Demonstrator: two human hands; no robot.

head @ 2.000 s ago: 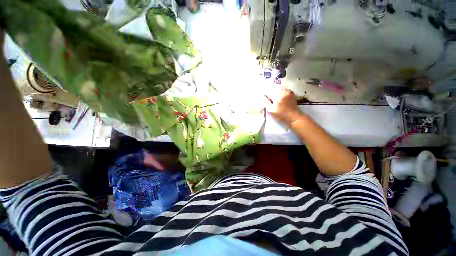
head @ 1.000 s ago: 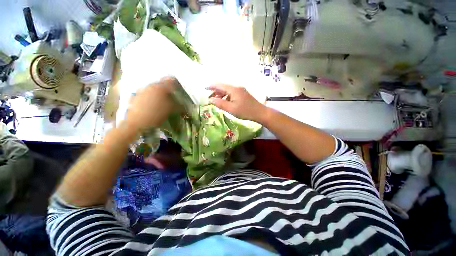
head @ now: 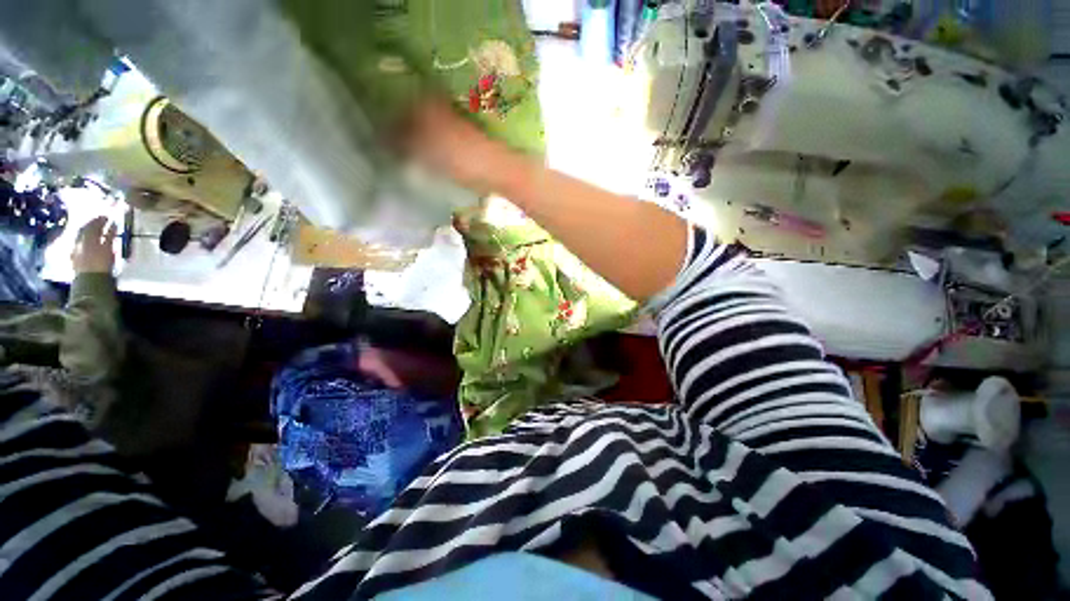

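Observation:
The green floral fabric [head: 516, 276] with red and white flowers hangs from the table edge to my lap and rises toward the top. Its pale side or lining [head: 252, 112] sweeps blurred across the upper left. My right hand [head: 440, 141] is motion-blurred at the raised fabric, where cloth gathers at the fingers; it appears to grip it. My left hand is out of the picture; only its striped sleeve shows at lower left. The sewing machine head [head: 692, 82] stands right of the fabric, its needle area beside bright glare.
Pink-red snips [head: 789, 221] lie on the machine bed. A tray of metal bits [head: 983, 308] and a white thread cone [head: 972, 413] are at right. A second machine [head: 147, 147] and another person's hand [head: 96, 244] are at left. Blue patterned cloth [head: 364, 429] lies below the table edge.
My right hand has moved left and up to the raised fabric. My left hand has left the picture. The fabric has swung up and left, and the view has shifted.

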